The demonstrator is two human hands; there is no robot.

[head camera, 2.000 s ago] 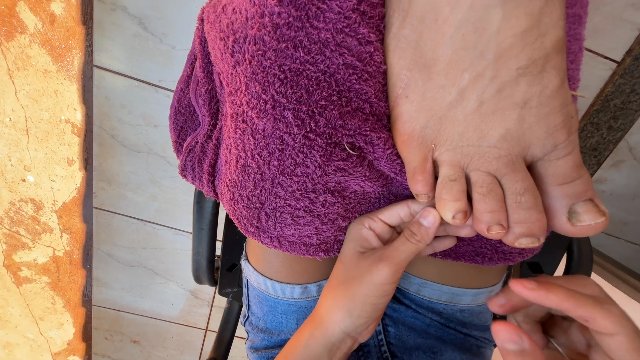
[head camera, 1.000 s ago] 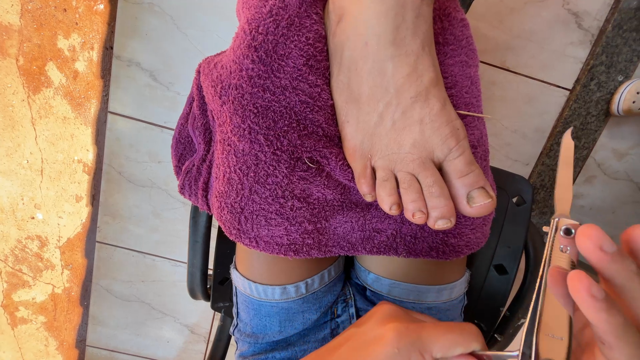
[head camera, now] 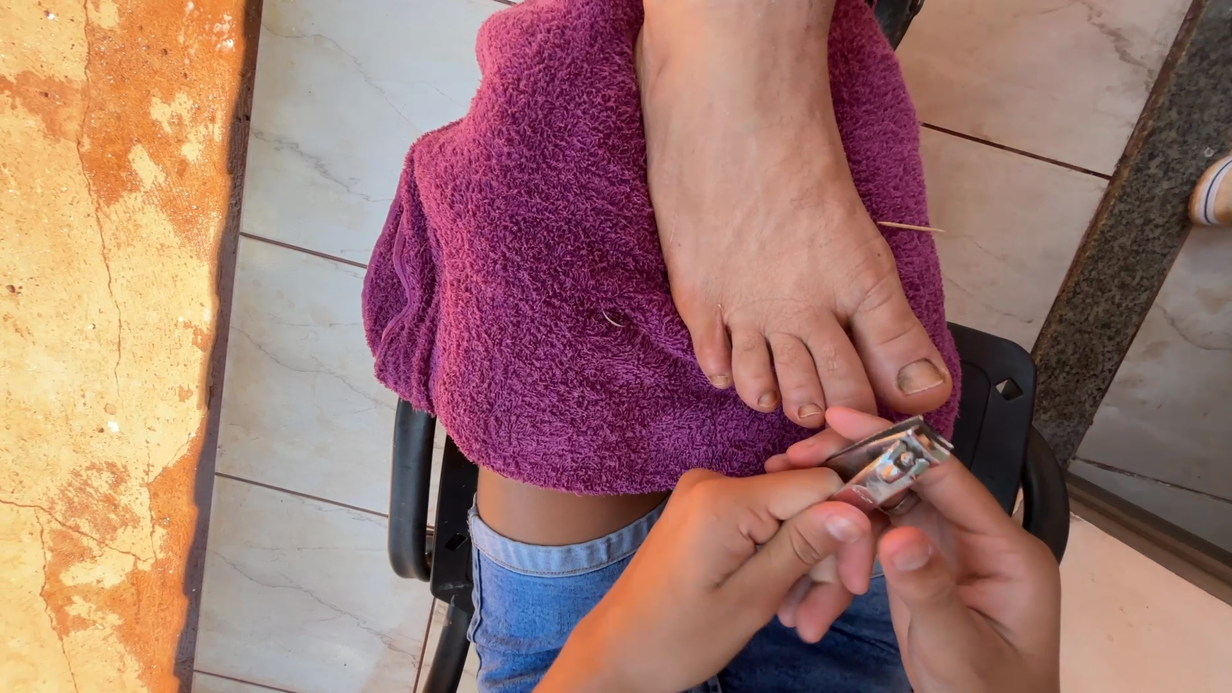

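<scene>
A metal nail clipper [head camera: 890, 470] is held between my two hands, just below the toes of a bare foot [head camera: 770, 221]. My left hand [head camera: 746, 549] pinches the clipper's body between thumb and finger. At its other side, my right hand [head camera: 972, 568] touches the clipper's jaw end with a fingertip, its thumb apart from the metal. The foot belongs to another person and rests on a purple terry towel [head camera: 549, 289]. A small curved clipping [head camera: 612, 319] lies on the towel, and a thin wooden stick [head camera: 910, 226] pokes out beside the foot.
The towel lies over my lap, above denim shorts [head camera: 558, 577]. A black chair [head camera: 991, 404] shows on both sides. Pale floor tiles [head camera: 308, 385] lie below, with a dark stone strip [head camera: 1116, 231] and part of a shoe [head camera: 1215, 192] at right. A weathered orange surface [head camera: 106, 289] runs along the left.
My left hand has left the small toes it touched two seconds ago. A second ago the clipper showed an extended file blade; now both hands are together on it and that blade is not visible.
</scene>
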